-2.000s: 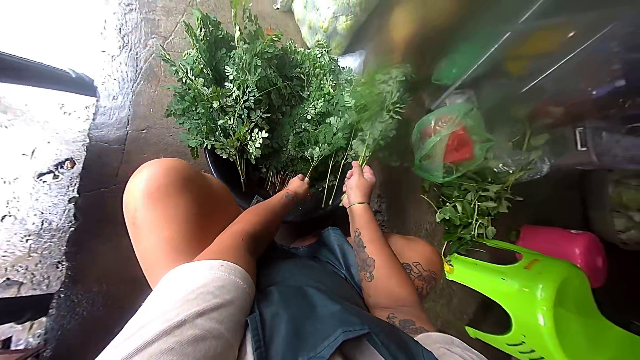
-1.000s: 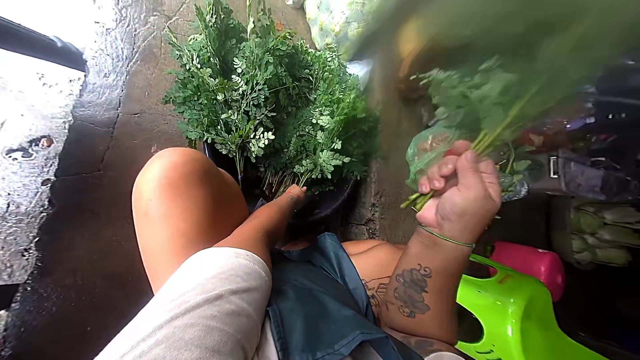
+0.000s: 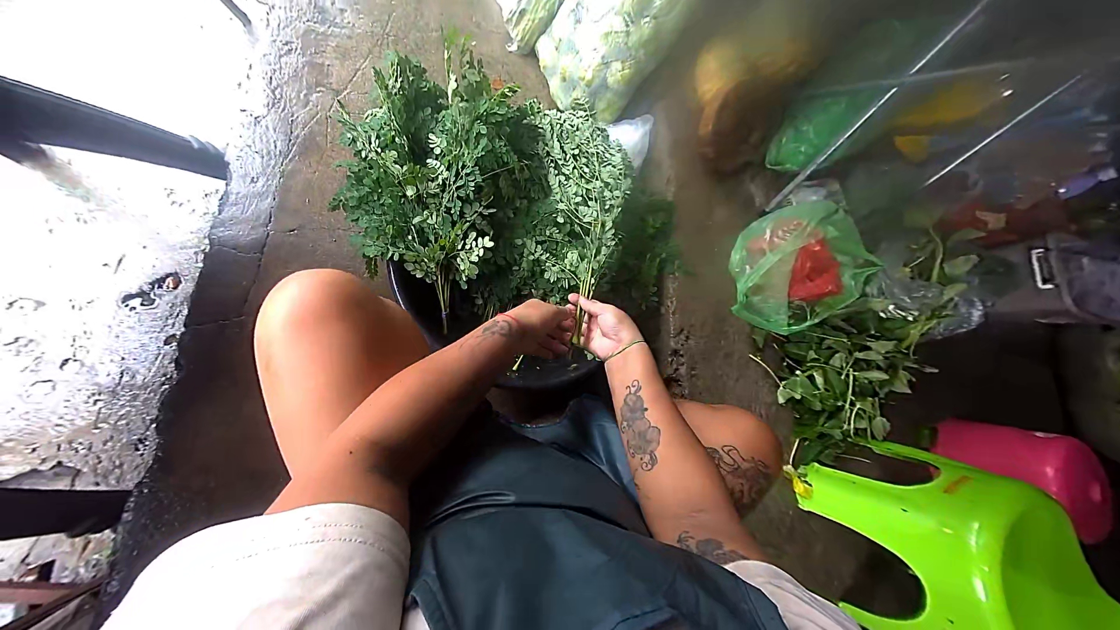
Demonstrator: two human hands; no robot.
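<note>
A dark round basin (image 3: pixel 560 374) stands between my knees, with leafy green stems heaped in it and over its far rim. My right hand (image 3: pixel 610 328) grips the lower stems of a small bunch of leafy sprigs (image 3: pixel 582 201), which point away from me. Close against its left side is my left hand (image 3: pixel 544 327), fingers curled at the same stems; whether it grips them is hard to tell. To the left, a fuller bunch of greens (image 3: pixel 446 201) rests at the basin's rim, its stems gathered together.
A lime-green plastic stool (image 3: pixel 980 534) lies at lower right beside a pink container (image 3: pixel 1028 464). Beyond are loose leafy greens (image 3: pixel 853 367), a green plastic bag (image 3: pixel 801 267) and clear plastic sheeting. A bag of pale vegetables (image 3: pixel 604 52) sits at the far side.
My right hand, raised at the right with a bunch one second ago, is back over the basin beside my left hand, with stems in its fingers.
</note>
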